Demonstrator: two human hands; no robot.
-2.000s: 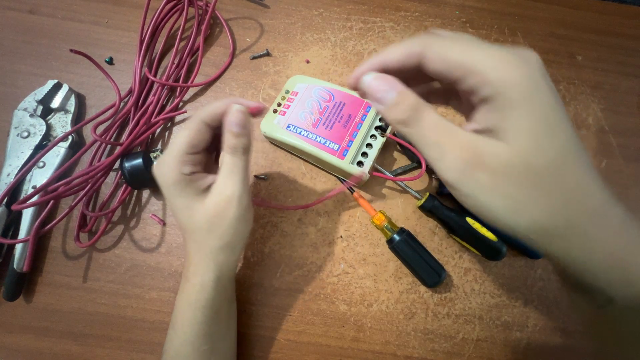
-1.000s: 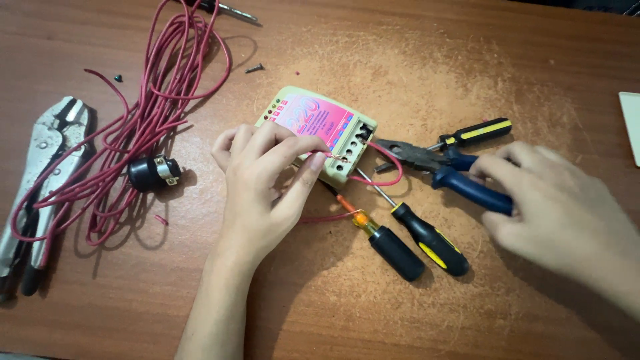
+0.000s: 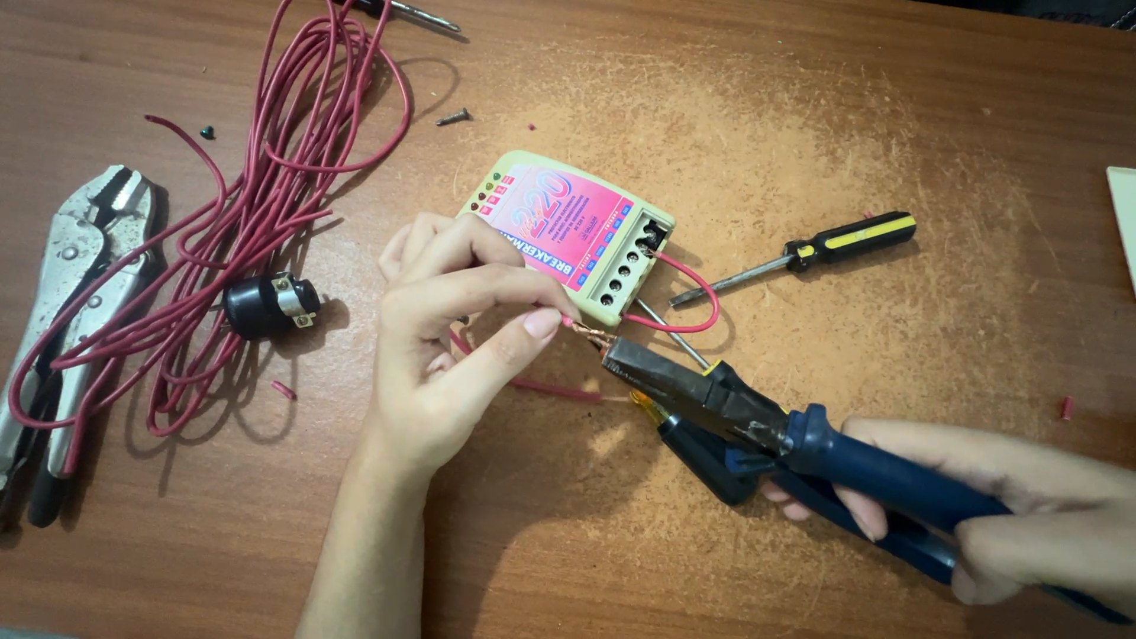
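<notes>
Between thumb and forefinger, my left hand (image 3: 470,333) pinches a red insulated wire (image 3: 555,388) near its bared copper end (image 3: 590,335). My right hand (image 3: 958,497) grips the blue handles of combination pliers (image 3: 710,390), whose jaw tips meet the twisted copper strands. Just behind my left fingers lies a cream voltage protector box (image 3: 568,231) with a pink label and a row of screw terminals. A short red wire loop (image 3: 710,306) runs from its terminal end. Under the pliers lie a screwdriver with an amber and black handle (image 3: 706,457) and another screwdriver's shaft (image 3: 674,335).
Locking pliers (image 3: 89,275), a coil of red wire (image 3: 293,133) and a black electrical plug (image 3: 266,304) lie at left. A black and yellow screwdriver (image 3: 852,241) is right of the box. A screw (image 3: 453,117) and another screwdriver (image 3: 417,16) lie farther back.
My right hand was empty two seconds ago and at the pliers on the table one second ago. It now holds them up, their jaws at the wire in my left hand.
</notes>
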